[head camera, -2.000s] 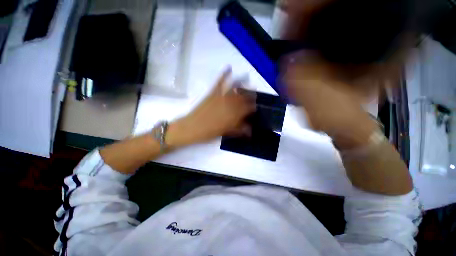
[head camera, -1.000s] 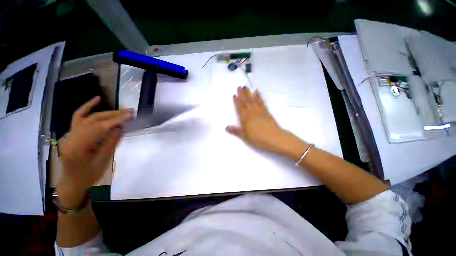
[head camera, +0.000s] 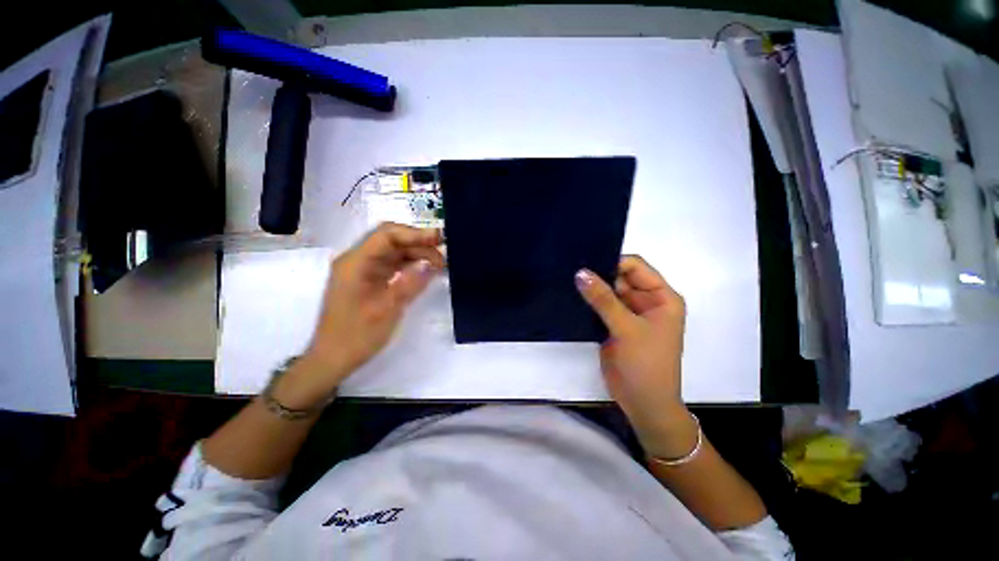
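Observation:
A black display panel (head camera: 526, 241) is upright in view over the middle of the white sheet, above a pale base. My right hand (head camera: 649, 318) grips its lower right edge, thumb on the face. My left hand (head camera: 378, 290) is at the panel's left edge, fingers bent; whether the fingertips touch it I cannot tell. A circuit board with a yellow-ended part (head camera: 416, 181) and thin wires shows left of the panel's upper corner, with a round speaker (head camera: 421, 204) below. The panel hides most of the base.
A blue cleaning roller (head camera: 301, 68) with a black handle lies at the far left of the white sheet (head camera: 701, 132). A black panel stack (head camera: 148, 181) is at left. Waiting bases (head camera: 909, 247) lie on boards at right. A yellow bag (head camera: 822, 466) is below right.
The roller was in my right hand two seconds ago, then lay at left. My right hand has left the sheet and now holds the panel. My left hand has moved right to its edge.

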